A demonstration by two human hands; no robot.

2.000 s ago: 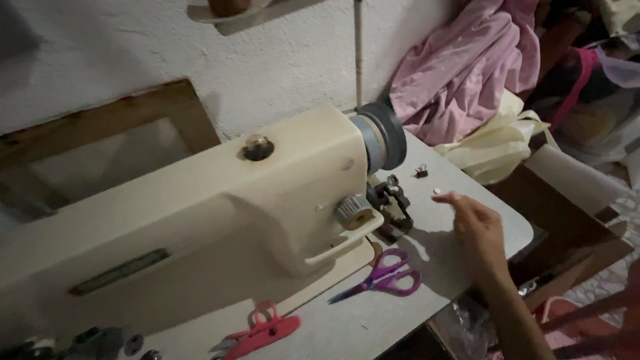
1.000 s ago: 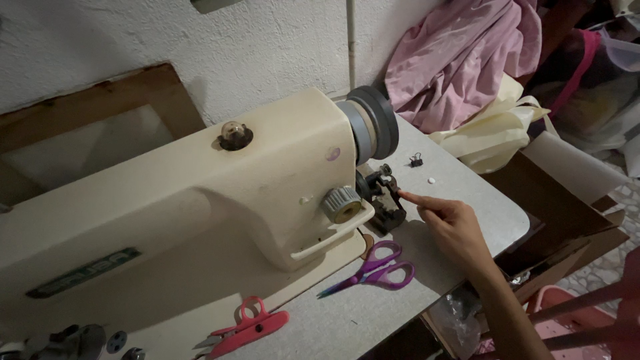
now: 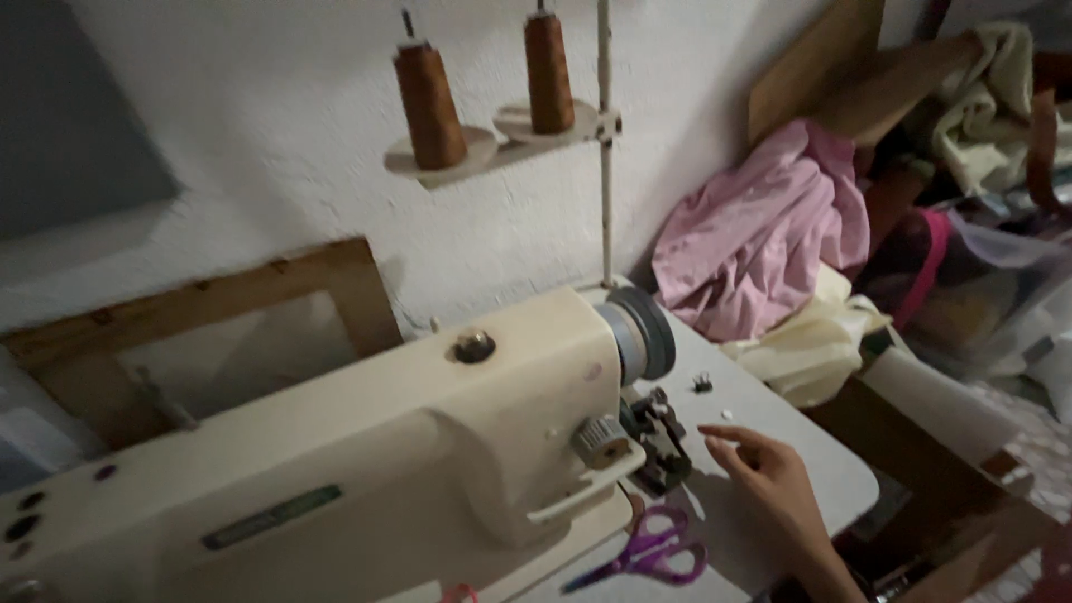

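My right hand (image 3: 766, 477) is over the right end of the white tabletop, fingers partly curled and index finger extended, holding nothing visible. Its fingertips are just right of the dark metal bobbin winder (image 3: 659, 444) beside the cream sewing machine (image 3: 335, 419). A small black clip-like piece (image 3: 702, 383) and a small white bit (image 3: 727, 414) lie behind the hand. Purple-handled scissors (image 3: 645, 557) lie at the machine's front right. The dark handwheel (image 3: 649, 333) is at the machine's right end. My left hand is out of view.
Two brown thread cones (image 3: 429, 109) stand on a thread stand (image 3: 606, 193) by the wall. Pink cloth (image 3: 766, 234) and pale yellow cloth (image 3: 796, 360) are heaped behind the table's right side. An open cardboard box (image 3: 921, 461) stands to the right. A wooden frame (image 3: 368, 293) leans on the wall.
My right hand went from near the white bit to touching the bobbin winder, then drew slightly away from it. The view has tilted up, bringing the thread cones into sight.
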